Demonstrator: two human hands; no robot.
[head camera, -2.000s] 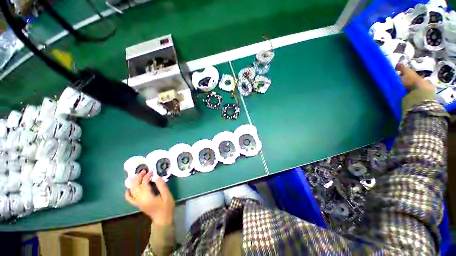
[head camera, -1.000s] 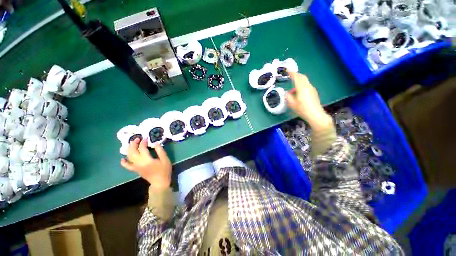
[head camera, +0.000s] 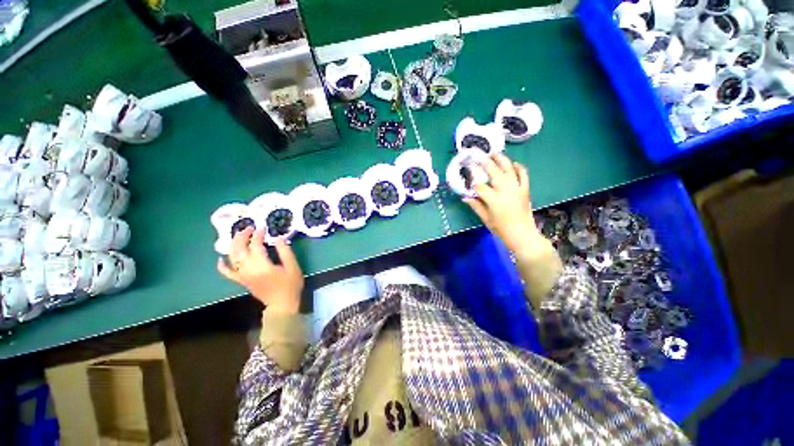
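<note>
A row of several white housings, dark round centres up, lies along the front of the green mat. My left hand rests its fingertips on the leftmost housing of the row, thumb apart. My right hand has its fingers on a separate white housing near the row's right end. Two more white housings stand just behind it. The black electric screwdriver hangs in front of the metal screw feeder.
Dense rows of white housings stand at left. Black ring boards and clear round parts lie beside the feeder. An upper blue bin holds loose housings; a lower blue bin holds grey plates. A cardboard box is below left.
My right hand has come from the upper bin to the mat, where three extra housings now stand. It has moved one toward the row. My left hand has stayed at the row's left end.
</note>
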